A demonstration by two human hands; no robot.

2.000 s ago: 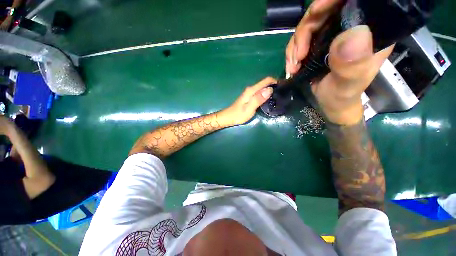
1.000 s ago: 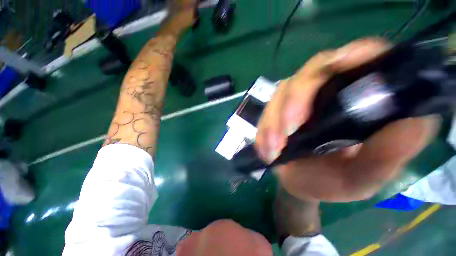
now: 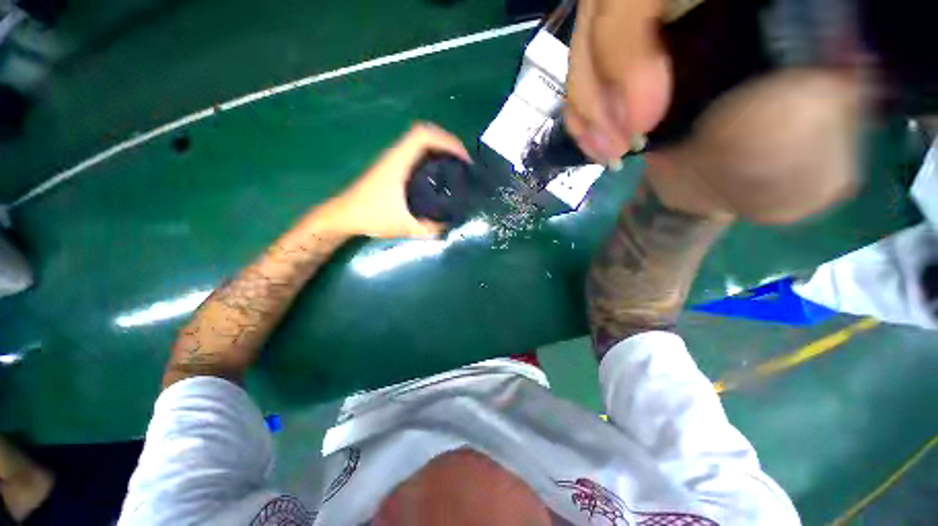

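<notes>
My left hand (image 3: 396, 190) is closed around a black cylindrical housing (image 3: 440, 189), its round end facing up, over the green bench. My right hand (image 3: 720, 134) grips a large black electric screwdriver (image 3: 710, 72), blurred and close to the camera. Its dark front end points down-left at the white screw feeder (image 3: 527, 98); I cannot tell whether it touches, and the bit is not clearly seen. A pile of tiny silver screws (image 3: 511, 216) lies between the housing and the feeder.
The green bench (image 3: 432, 318) has a curved white line (image 3: 309, 79) across its far part. A small dark piece (image 3: 182, 144) lies near that line. Another person's arm (image 3: 23, 481) shows at lower left and a white sleeve (image 3: 874, 277) at right. A blue bin (image 3: 771, 303) is below the bench edge.
My left hand was stretched far forward a second ago; it is back near the screws, holding a housing. The screwdriver has moved up and right in the picture. The view has shifted.
</notes>
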